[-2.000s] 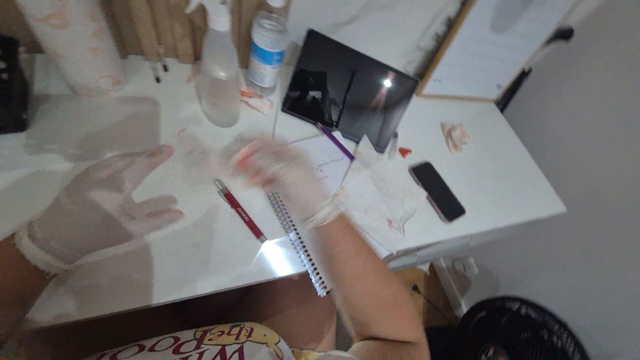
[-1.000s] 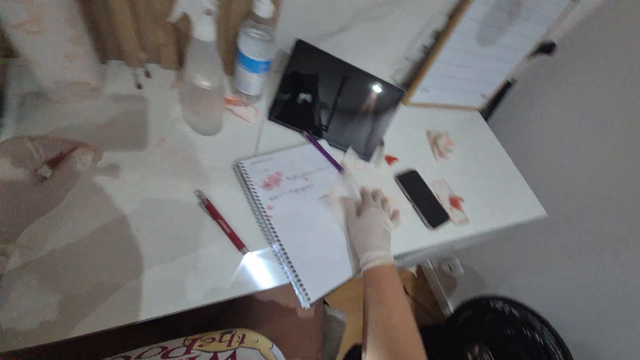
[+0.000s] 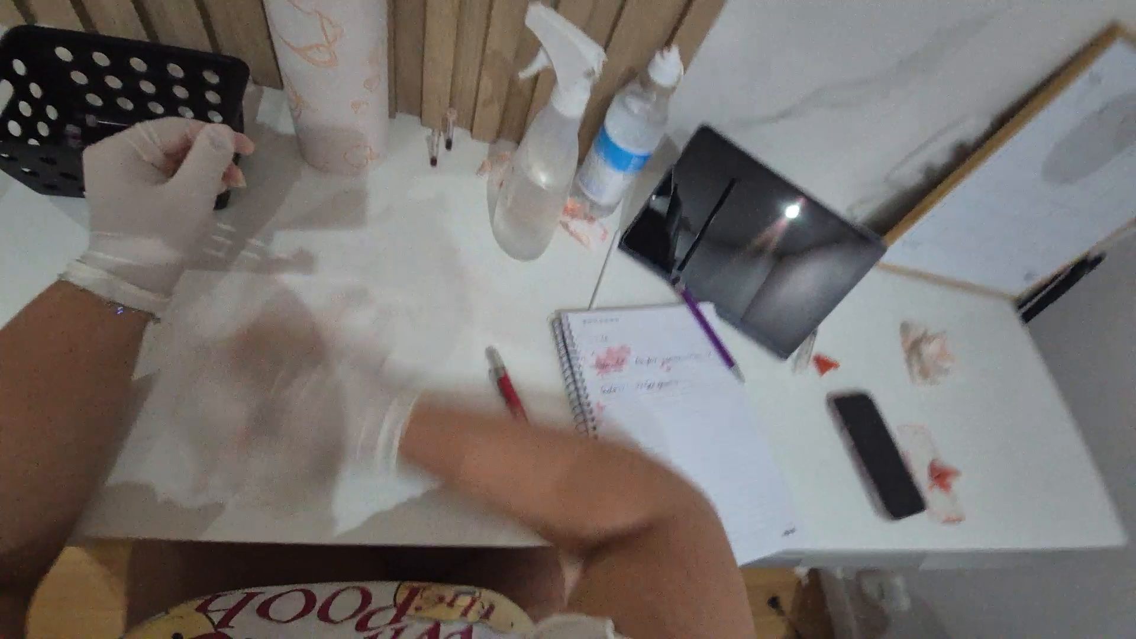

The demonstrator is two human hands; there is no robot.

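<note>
My left hand, in a thin whitish glove, is raised at the upper left in front of a black perforated plastic basket. Its fingers are curled in, and whether something small is between them cannot be told. My right hand, gloved too, is strongly blurred over the white table; its fingers and anything in them cannot be made out. A red pen lies beyond my right forearm, left of an open spiral notebook with handwriting and reddish stains. A purple pencil or pen lies across the notebook's top edge.
Behind stand a spray bottle, a clear bottle with a blue label and a patterned white roll or cylinder. Rightward are a dark tablet, a phone, crumpled stained tissue and a wood-framed board. Two small brushes lie near the slatted wall.
My right hand has moved left, away from the right part of the notebook where it was one second ago. The view has shifted left, bringing more of the black basket into sight.
</note>
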